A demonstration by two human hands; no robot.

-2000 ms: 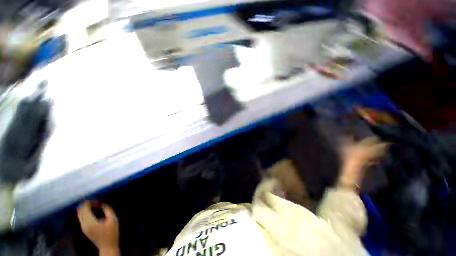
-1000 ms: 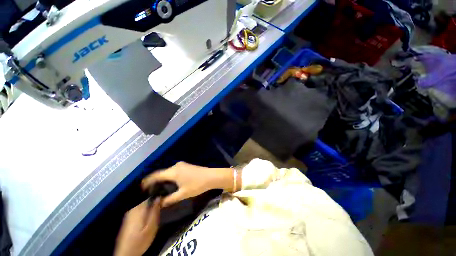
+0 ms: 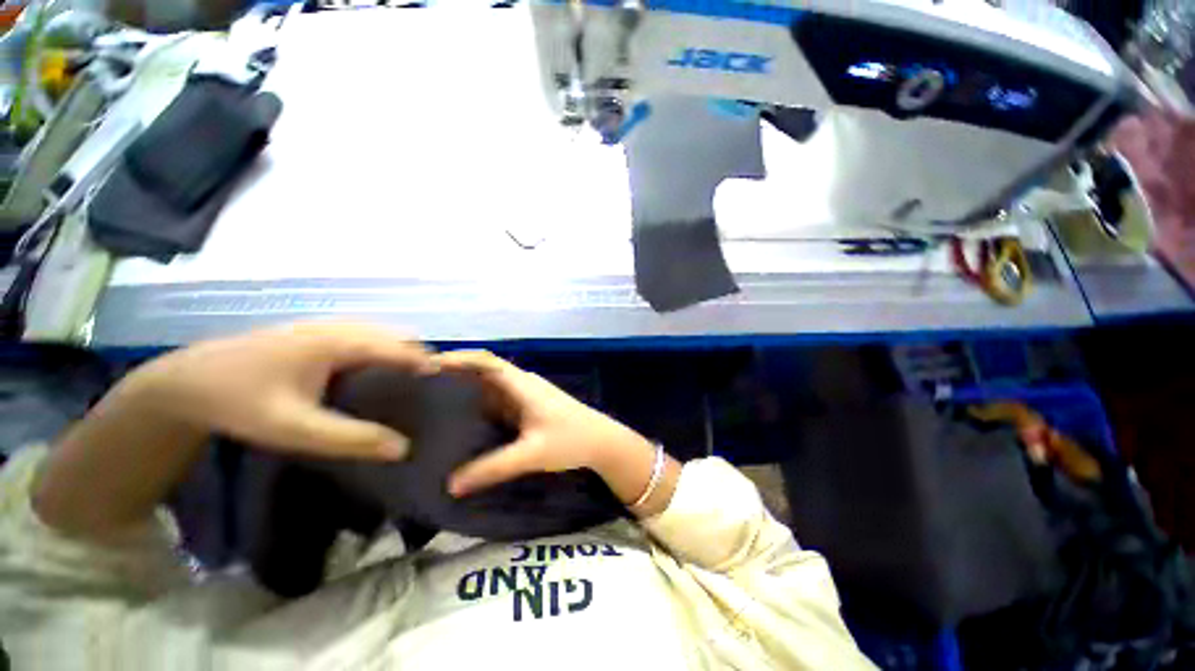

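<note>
My left hand (image 3: pixel 282 393) and my right hand (image 3: pixel 544 426) hold a dark grey garment piece (image 3: pixel 426 439) between them, in front of my body below the table's front edge. The fingertips of both hands are close together on its upper edge. The cloth hangs down over my lap. A small dark grey cut piece (image 3: pixel 682 197) with a curved notch lies flat under the arm of the white JACK sewing machine (image 3: pixel 799 59). Its lower end reaches onto the ruled front strip. The needle area (image 3: pixel 590 98) is partly cut off by the glare.
Folded dark grey pieces (image 3: pixel 190 164) lie at the table's left, beside white strips (image 3: pixel 59 164). Dark snips (image 3: pixel 885 245) and red and yellow loops (image 3: pixel 996 266) lie right of the machine. A blue crate (image 3: pixel 1094 406) with dark cloth and an orange-brown item stands below right.
The view has swung left and levelled. My hands, earlier together on a small dark bunch, now hold a larger spread of dark cloth. The notched piece still lies under the machine arm.
</note>
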